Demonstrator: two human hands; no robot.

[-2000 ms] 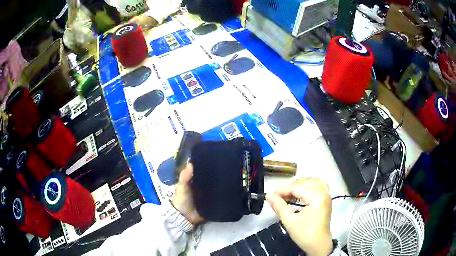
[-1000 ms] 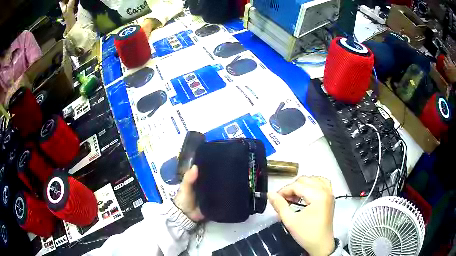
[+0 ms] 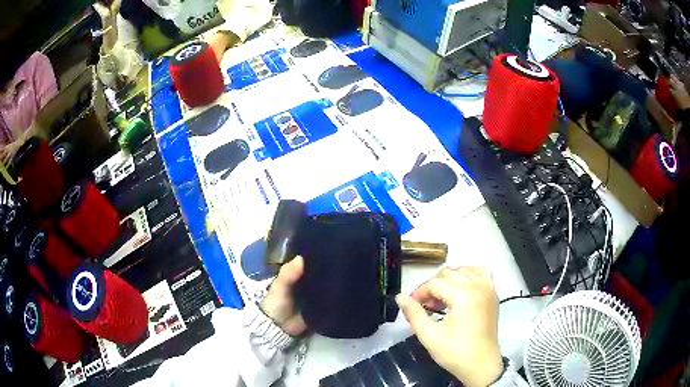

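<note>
My left hand [image 3: 286,296] holds a black portable speaker [image 3: 338,273] by its left side, above the near part of the bench. A dark strip [image 3: 388,264] with small coloured marks runs along the speaker's right side. My right hand [image 3: 454,321] is just right of the speaker's lower right corner, thumb and forefinger curled together; whether something small is between them cannot be told. A hammer [image 3: 425,252] lies behind the speaker, its dark head showing at left and its wooden handle at right. Black strips [image 3: 382,366] lie at the near edge.
Red speakers [image 3: 110,302] stand at left on a black printed sheet. A blue-white sheet [image 3: 318,162] covers the middle. At right are a black charging hub [image 3: 514,219] with cables, a red speaker [image 3: 520,106] and a white fan [image 3: 582,340]. A person's hand touches a far red speaker [image 3: 198,75].
My right fingertips have moved slightly left and off the pale piece at the strip's lower end, which no longer shows. The speaker has stayed nearly in place in my left hand.
</note>
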